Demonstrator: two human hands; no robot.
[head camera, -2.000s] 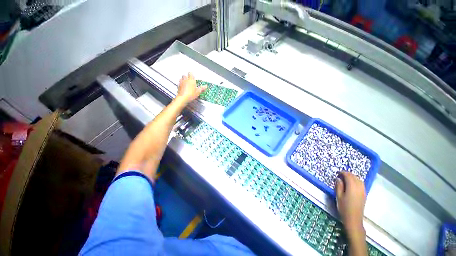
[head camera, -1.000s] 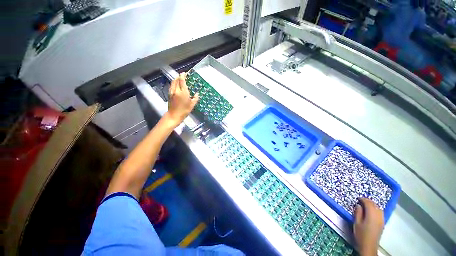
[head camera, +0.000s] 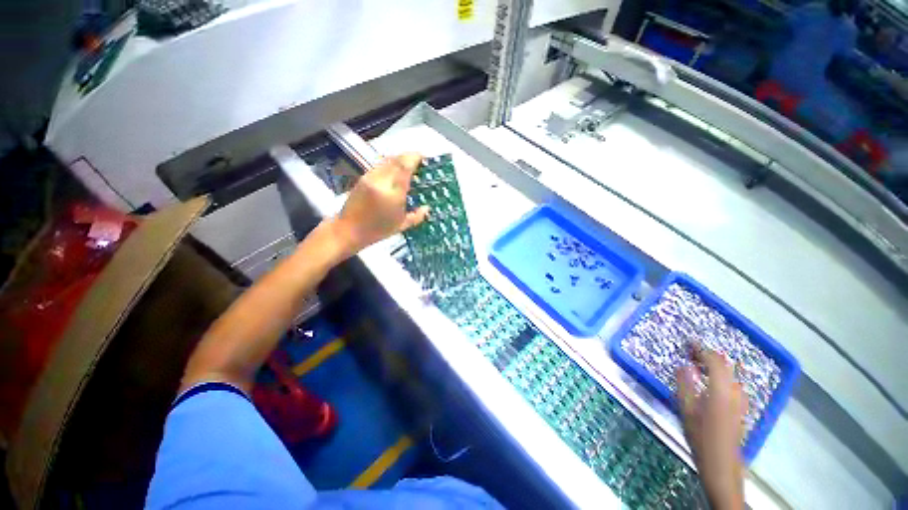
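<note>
My left hand [head camera: 383, 204] grips a green circuit board panel [head camera: 440, 224] by its upper left edge. The panel is tilted, its lower end at the head of the board row [head camera: 558, 377] on the conveyor rail. My right hand [head camera: 715, 383] is over the full parts tray [head camera: 787, 403], fingertips at the heap of small silvery components [head camera: 687, 324]. Its fingers are blurred, so whether it pinches a component cannot be told. The sparse parts tray [head camera: 518, 261] beside it holds scattered dark pieces.
A cardboard carton [head camera: 110, 299] with red plastic bags [head camera: 60, 289] stands at the left. A red stool [head camera: 299, 408] is on the blue floor. A large white machine [head camera: 299, 60] stands behind the line's end. A person in blue [head camera: 811, 45] is at the far upper right.
My left hand has brought the loose panel from the pale ledge over to the rail, at the row's end. My right hand has moved up and left over the silvery heap.
</note>
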